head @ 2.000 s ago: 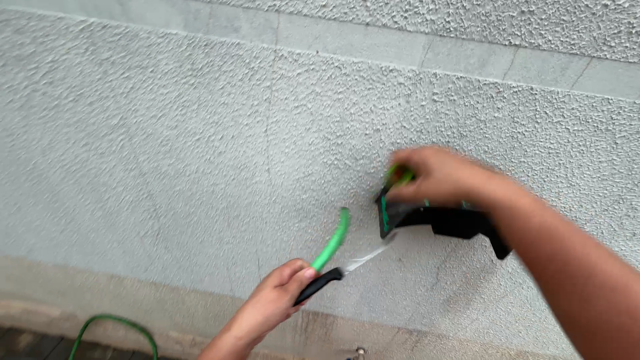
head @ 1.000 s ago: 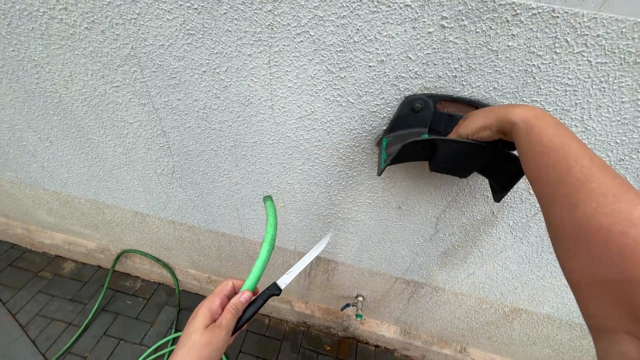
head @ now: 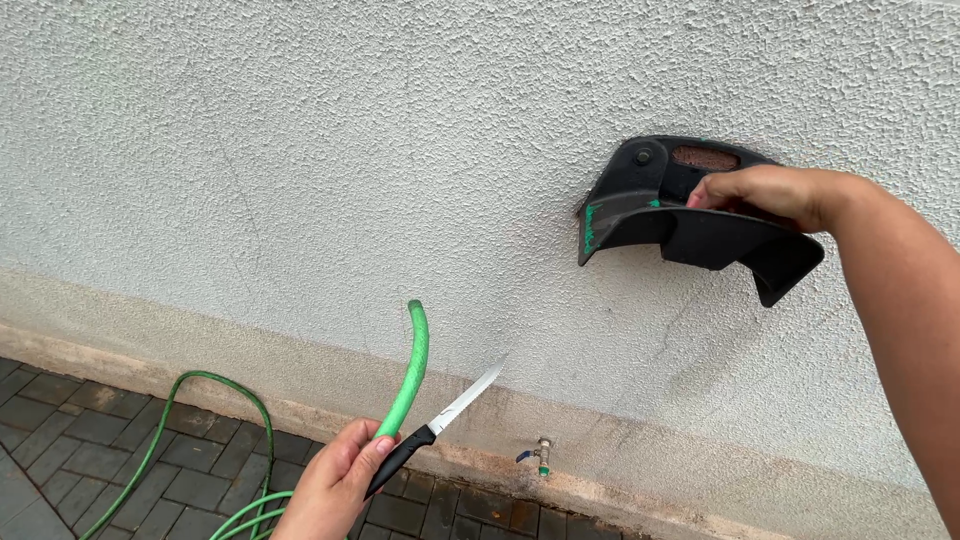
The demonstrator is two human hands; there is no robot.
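Observation:
My left hand (head: 341,476) grips the end length of a green garden hose (head: 412,367) together with the black handle of a serrated knife (head: 469,394). The hose's cut end points up, and the blade slants up to the right beside it. A black plastic hose holder (head: 637,180) is fixed to the wall at the upper right, with green marks on its left edge. Into its trough reaches my right hand (head: 772,195); the fingertips are partly hidden behind the front lip, and whether they hold something cannot be told.
A rough white textured wall (head: 300,165) fills most of the view. Low on it sticks out a metal tap (head: 544,456) with a blue lever. More green hose (head: 266,420) loops over the dark paving blocks (head: 199,480) at the lower left.
Two seconds ago my right hand was at the holder's left end with a yellow-green thing; it has since moved right, into the trough. My left hand keeps the hose and knife, now farther from the holder.

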